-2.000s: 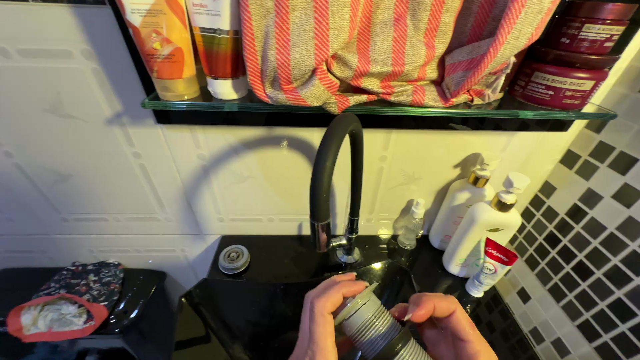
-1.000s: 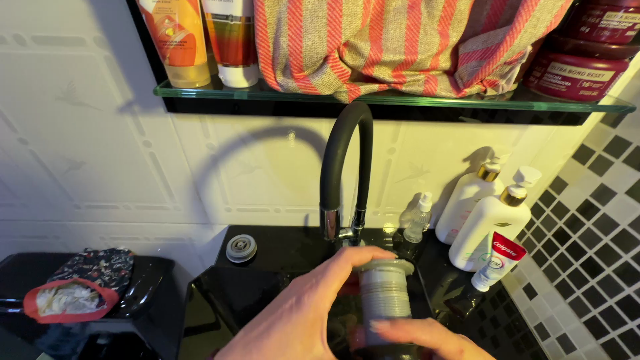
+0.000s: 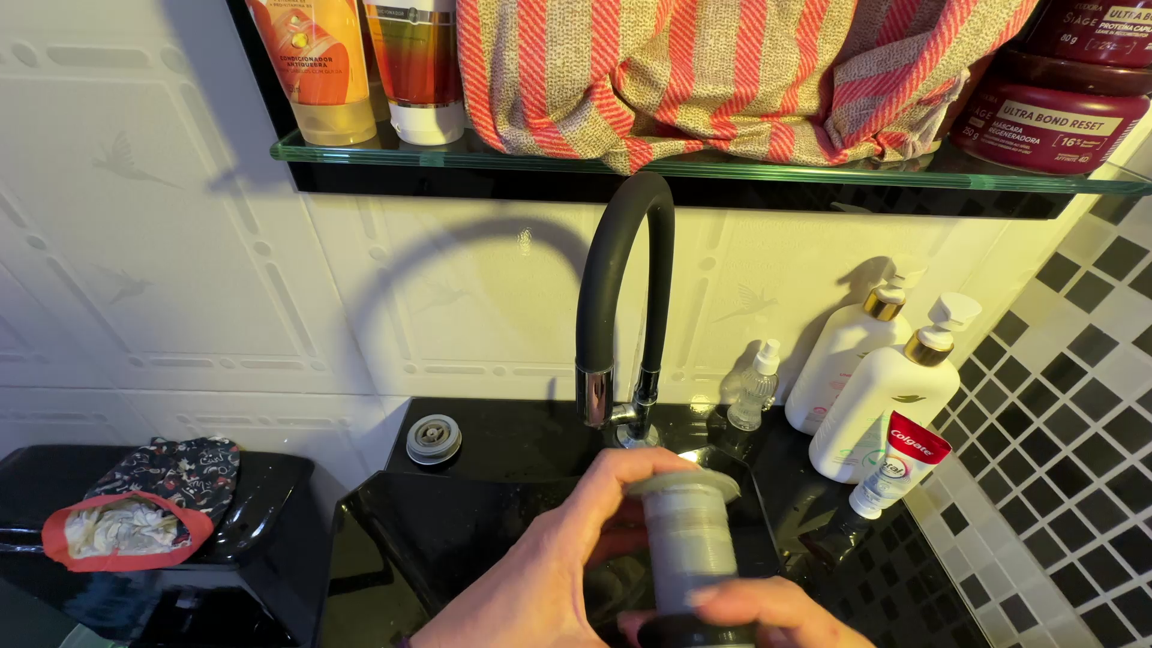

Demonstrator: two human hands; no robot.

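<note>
A grey ribbed plastic tube with a flanged top (image 3: 688,531), which looks like a drain fitting, stands nearly upright between my hands over the black sink basin (image 3: 468,531). My left hand (image 3: 558,558) curves around its left side, fingers near the flange. Lower down, my right hand (image 3: 774,612) grips the tube beside a dark ring at its base; the fingertips are blurred. Beyond them rises a black flexible faucet (image 3: 621,270) with a chrome tip. A round metal-and-grey drain piece (image 3: 434,439) lies on the black counter at the left.
Two white pump bottles (image 3: 886,405), a small clear spray bottle (image 3: 754,387) and a Colgate tube (image 3: 900,463) stand at the right. Above hangs a glass shelf (image 3: 666,171) with a striped cloth, tubes and jars. A fabric pouch (image 3: 162,504) rests on a black surface at the left.
The grey tube has gone from tilted to nearly upright. My left hand has moved from beside its top to reach around its far side.
</note>
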